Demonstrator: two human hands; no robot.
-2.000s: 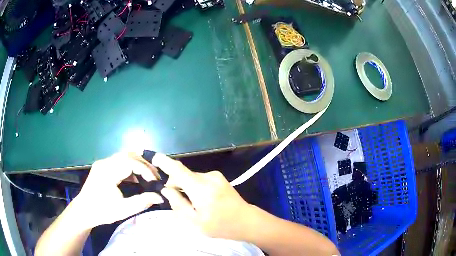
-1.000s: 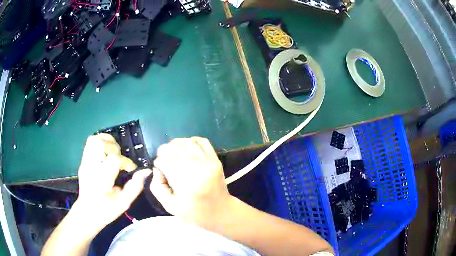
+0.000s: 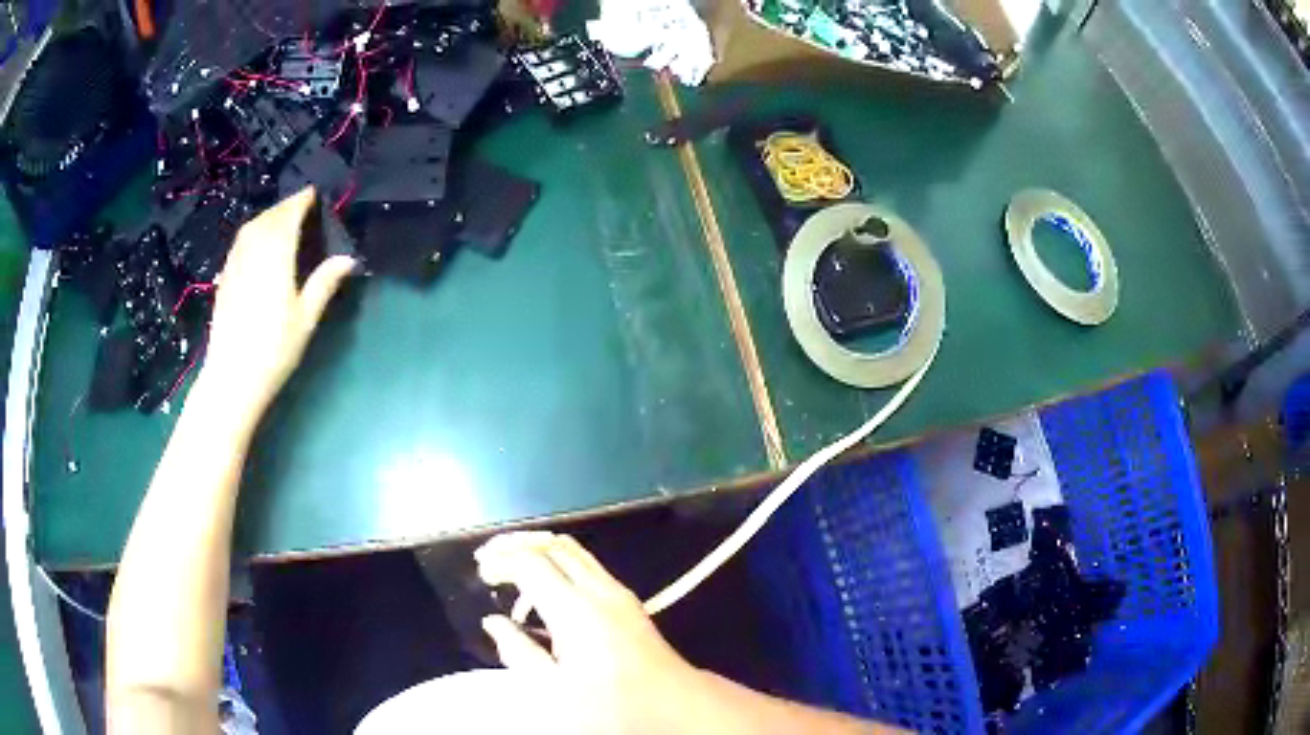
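Note:
My left hand (image 3: 276,287) is at the near side of the pile of flat black battery holders (image 3: 400,162), its thumb and fingers either side of one black unit; whether it grips that unit is unclear. My right hand (image 3: 575,610) is below the bench edge over the lap, fingers curled. A cream tape strip (image 3: 776,495) runs slackly from the tape roll (image 3: 799,319) to this hand, which holds its end; the very end is hidden by the fingers. A dark shape beside the right fingertips is too dim to name. Red lead wires (image 3: 197,287) trail from the pile.
A spare tape roll (image 3: 1023,259) lies at right. Yellow rubber bands (image 3: 807,168) lie on a black block behind the used roll. A cardboard box (image 3: 747,55) of small parts and a crumpled white cloth (image 3: 654,32) are at the back. A blue basket (image 3: 1181,618) holds black units below the bench edge.
My left hand has left the right hand and moved up to the pile. The black unit seen between both hands is no longer visible there. My right hand has moved down off the bench edge.

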